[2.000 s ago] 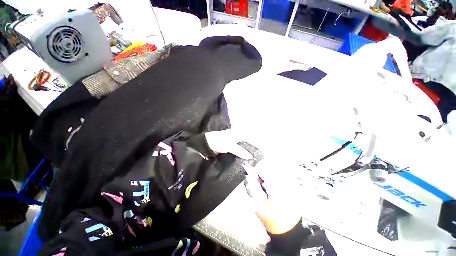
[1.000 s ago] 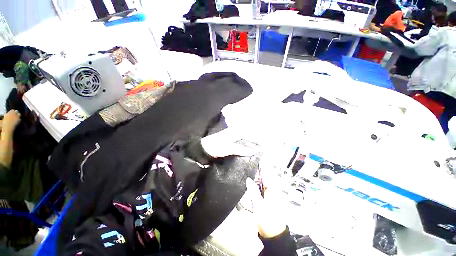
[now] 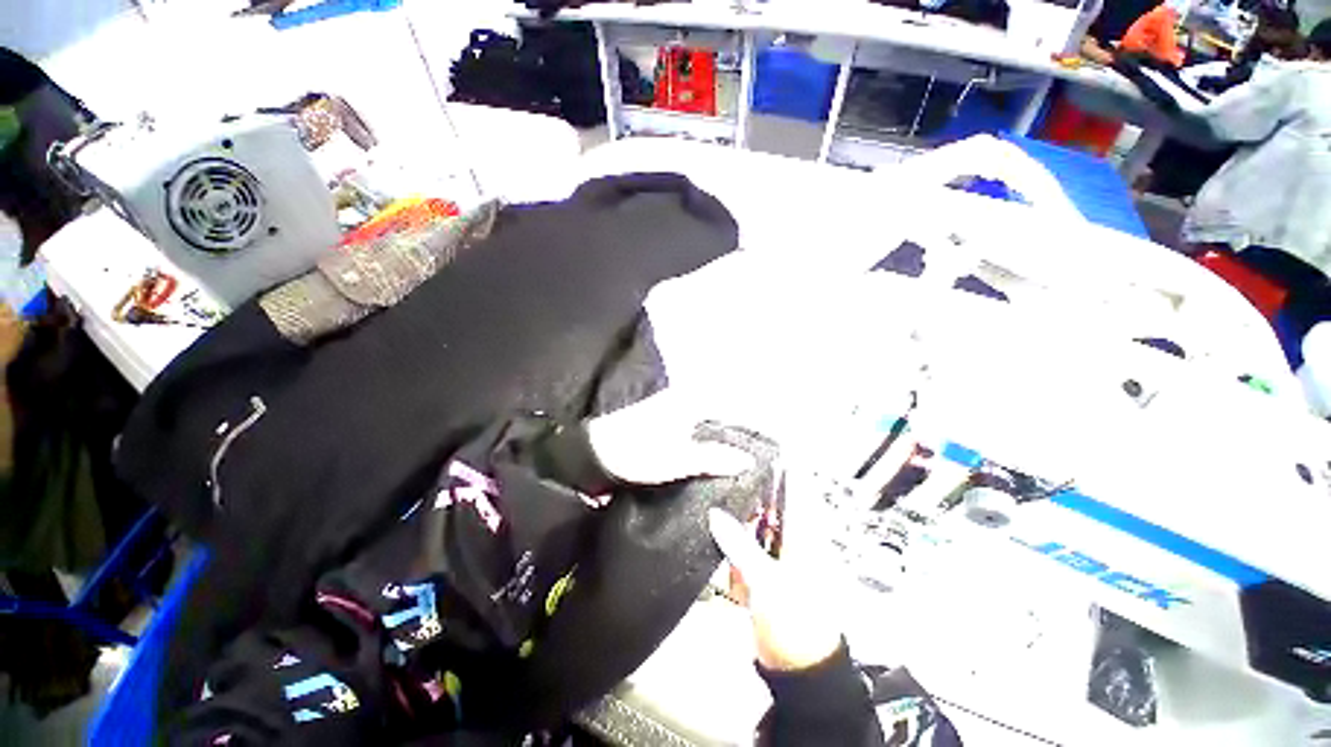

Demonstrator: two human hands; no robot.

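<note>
A large black garment piece [image 3: 482, 321] lies over the white table, with small pale marks near its left side and a plaid piece [image 3: 387, 270] at its far edge. My left hand [image 3: 672, 442] is overexposed and lies on the black cloth, fingers pointing right to its edge. My right hand [image 3: 781, 591] is at the cloth's right edge, its fingertips at a small dark and red thing I cannot make out. Whether either hand grips is hard to tell in the glare. The white sewing machine [image 3: 1153, 540] with JACK lettering stands at the right.
A grey machine box with a fan [image 3: 241, 204] stands at the left, with orange-red material [image 3: 402, 222] beside it. A blue bin edge [image 3: 161, 642] is at lower left. Behind are shelves with a red bin [image 3: 686, 80] and a blue bin [image 3: 793, 83]. A person in pale clothing [image 3: 1263, 168] is far right.
The view has tilted and shifted. Against the earliest frame, my right hand is more upright, close to the cloth's edge. My left hand stays on the cloth. The arm seen at far left is gone.
</note>
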